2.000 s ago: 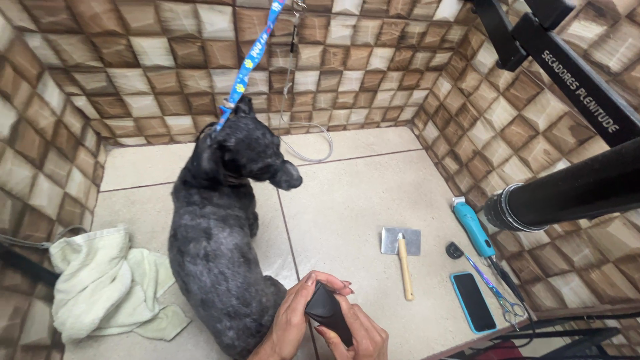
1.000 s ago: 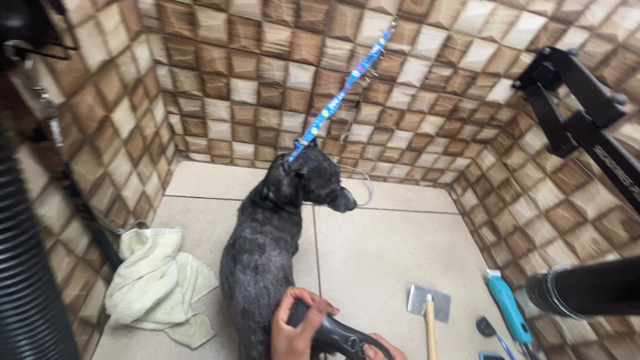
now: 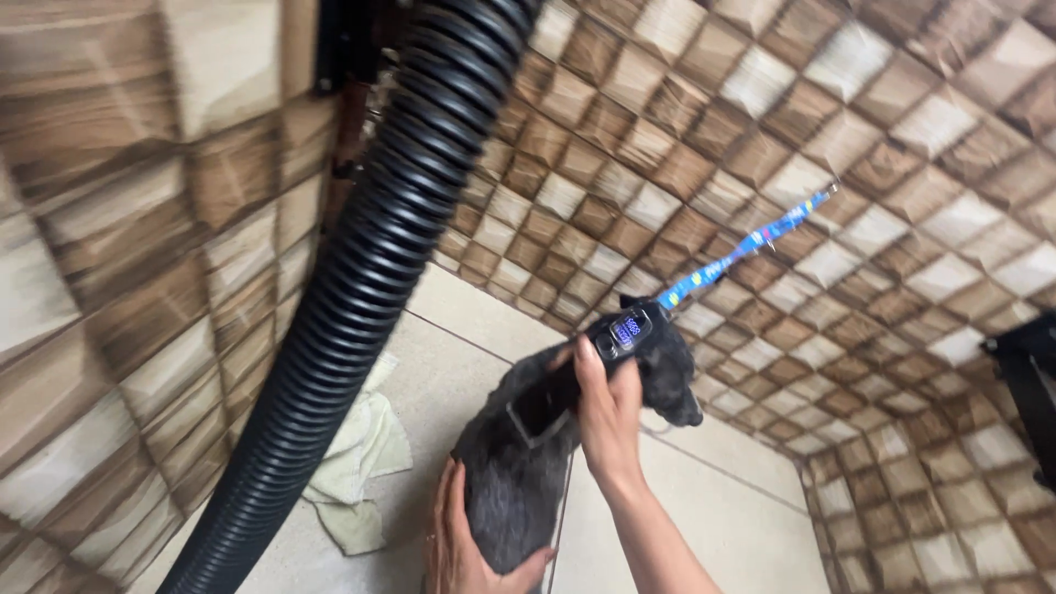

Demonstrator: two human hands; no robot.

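A small black dog (image 3: 516,495) stands on the tiled surface, its head pointing away toward the right. A blue printed strap (image 3: 734,256) runs from its neck up toward the wall. My right hand (image 3: 610,404) grips a black handheld device with a lit display (image 3: 629,330), held over the dog's neck and shoulders; a dark frame-like part extends over the back. Where its working end touches cannot be told. My left hand (image 3: 478,536) lies around the dog's lower back, fingers on one side and thumb on the other, with no tool in it.
A thick black corrugated hose (image 3: 355,305) crosses the left side in front of the view. Behind it a pale green towel (image 3: 371,437) lies on the tiled surface (image 3: 701,511). Walls with a brown and cream block pattern (image 3: 660,148) surround the dog. A black bracket (image 3: 1027,396) shows at the right edge.
The black device has moved from beside the dog's rear to over its neck and shoulders, in my right hand. My left hand has come onto the dog's back. The view has swung left.
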